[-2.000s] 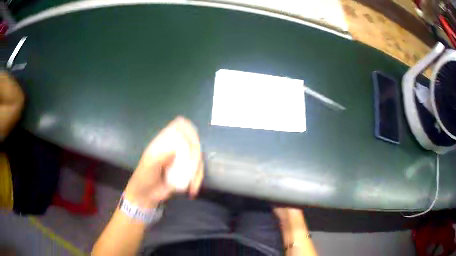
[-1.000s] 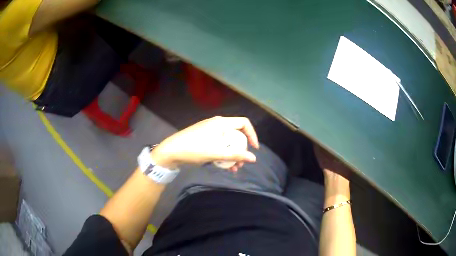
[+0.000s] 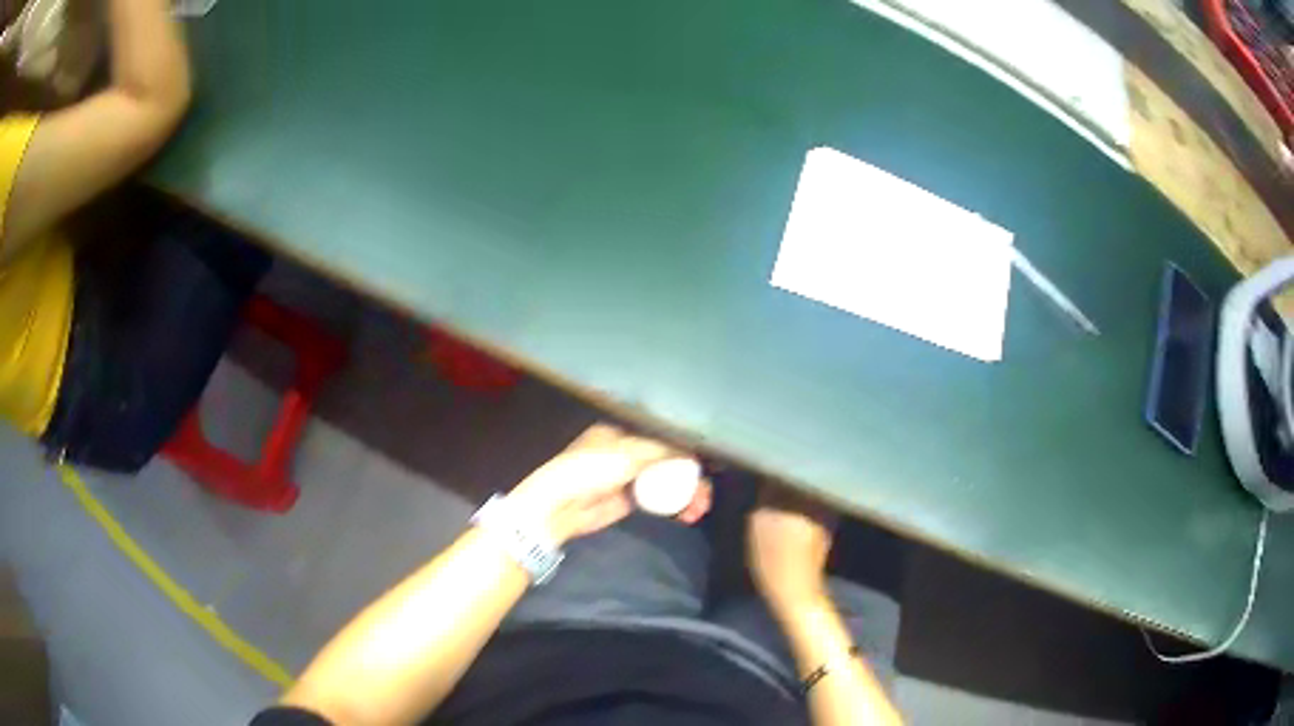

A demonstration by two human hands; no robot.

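My left hand (image 3: pixel 603 482), with a white watch on the wrist, is at the near edge of the green bench above my lap. Its fingers are closed around a small white rounded case (image 3: pixel 666 487). My right hand (image 3: pixel 789 546), with a thin bracelet, is low under the bench edge over my lap; its fingers are partly hidden, so its grip is unclear. A white paper sheet (image 3: pixel 897 255) lies on the green mat. Silver tweezers (image 3: pixel 1054 292) lie at its right edge.
A smartphone (image 3: pixel 1179 358) lies beside the white fan (image 3: pixel 1249 383) at right, whose cable hangs over the bench edge. A person in yellow (image 3: pixel 40 270) sits at left. Red stools (image 3: pixel 263 411) stand below. A white board (image 3: pixel 1043 64) and wooden board (image 3: pixel 1199 170) are at the far right.
The view has swung left, then partly back right. My left hand has come down to the bench edge, and the white case now shows more clearly in it.
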